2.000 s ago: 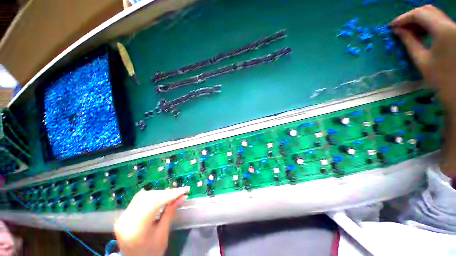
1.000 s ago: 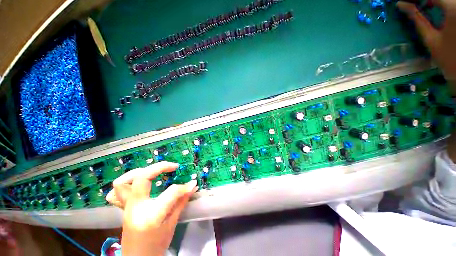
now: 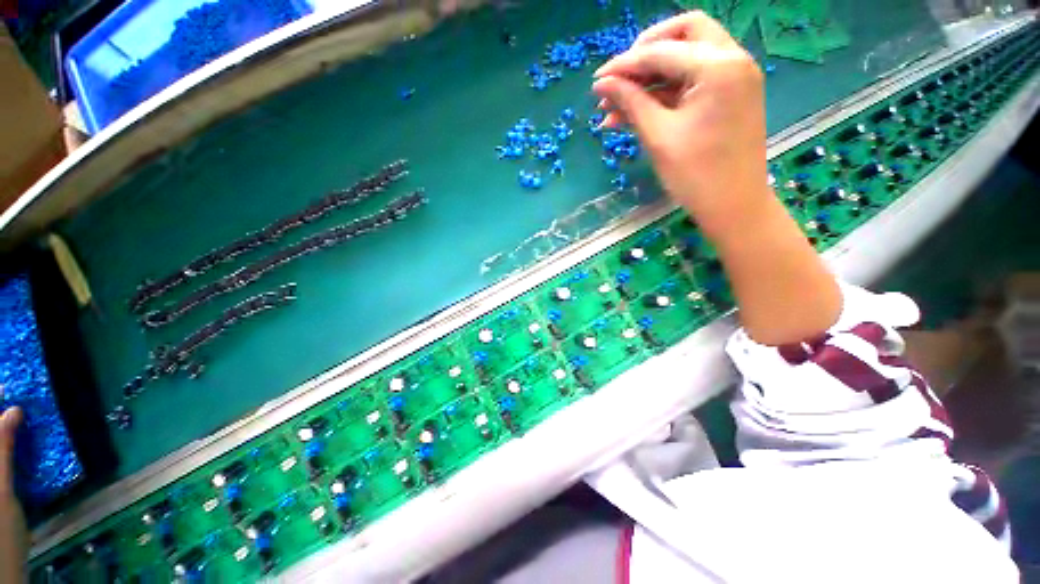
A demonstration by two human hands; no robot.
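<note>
My right hand point(image 3: 696, 126) is raised over the loose blue components point(image 3: 542, 143) on the green mat, its thumb and index fingertips pinched together. Whether a part is between them is too blurred to tell. My left hand point(image 3: 9, 491) is mostly cut off by the left edge, beside the black tray of tiny blue parts point(image 3: 34, 388); its hold is hidden. The long green circuit board panel point(image 3: 468, 376) runs diagonally below, dotted with blue, black and white parts. Black components point(image 3: 274, 234) lie in three rows on the mat.
A pale rail point(image 3: 376, 348) borders the boards' far side. Clear thin pieces point(image 3: 553, 240) lie beside it. Flat green pieces point(image 3: 804, 29) lie at the far right. A blue bin point(image 3: 171, 51) stands beyond the bench rim. A tan pointed stick point(image 3: 68, 272) lies by the tray.
The view has swung right, bringing the blue bin and flat green pieces in. My left hand has left the boards for the tray at the left edge. My right hand remains by the blue components.
</note>
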